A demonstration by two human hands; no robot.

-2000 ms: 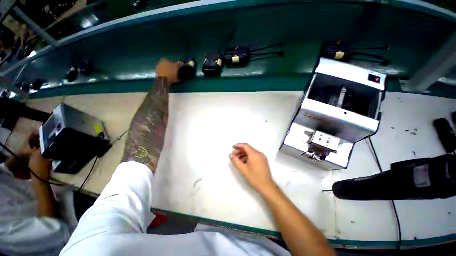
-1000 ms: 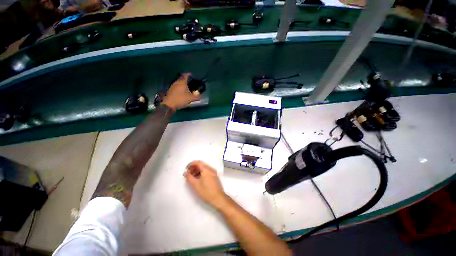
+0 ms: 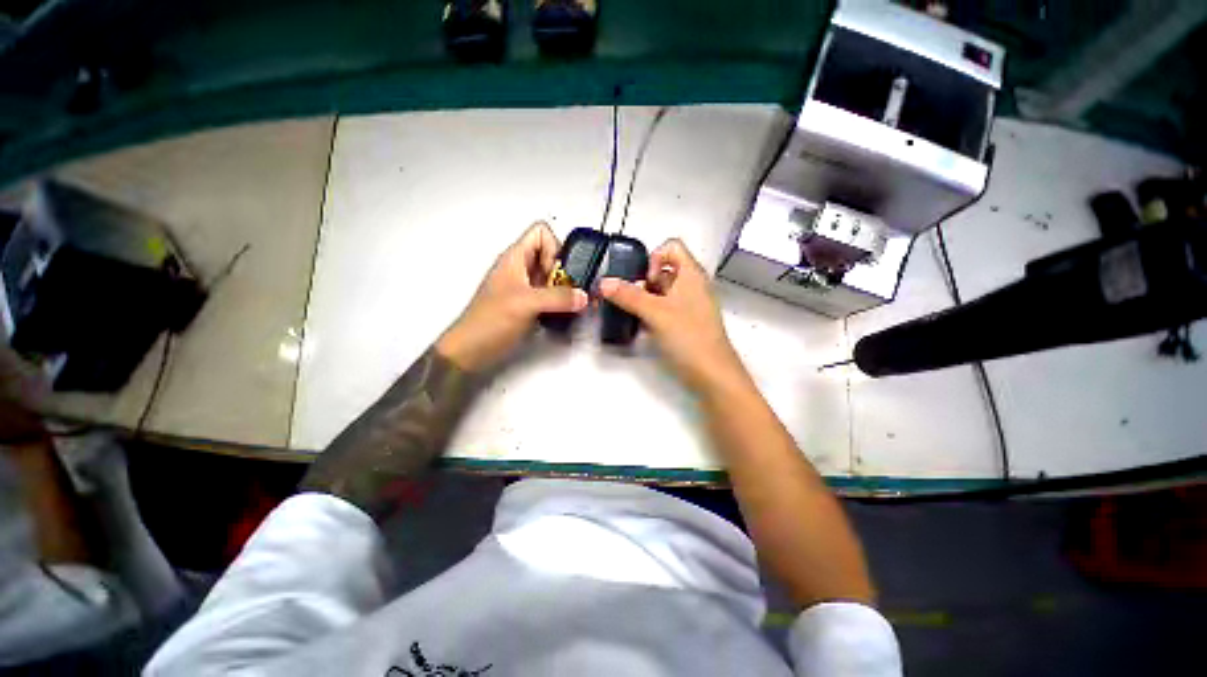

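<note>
Two black plastic housings stand side by side on the white bench in front of me, close together. My left hand point(image 3: 520, 294) holds the left housing point(image 3: 580, 251), where a bit of yellow shows by my fingers. My right hand point(image 3: 669, 299) holds the right housing point(image 3: 622, 266), with the thumb on its top. Thin cables point(image 3: 616, 165) run from the housings away from me toward the conveyor. The undersides of both housings are hidden.
A white screw feeder point(image 3: 880, 159) stands to the right. A black electric screwdriver point(image 3: 1006, 318) lies right of it, bit pointing left. More black housings point(image 3: 567, 24) lie on the green conveyor point(image 3: 331, 60). A dark feeder point(image 3: 99, 291) and a neighbour's arm point(image 3: 50, 509) are at left.
My left hand has come back from the conveyor to the bench with a housing. Both hands now hold housings side by side. The view has shifted, so the feeder appears farther right.
</note>
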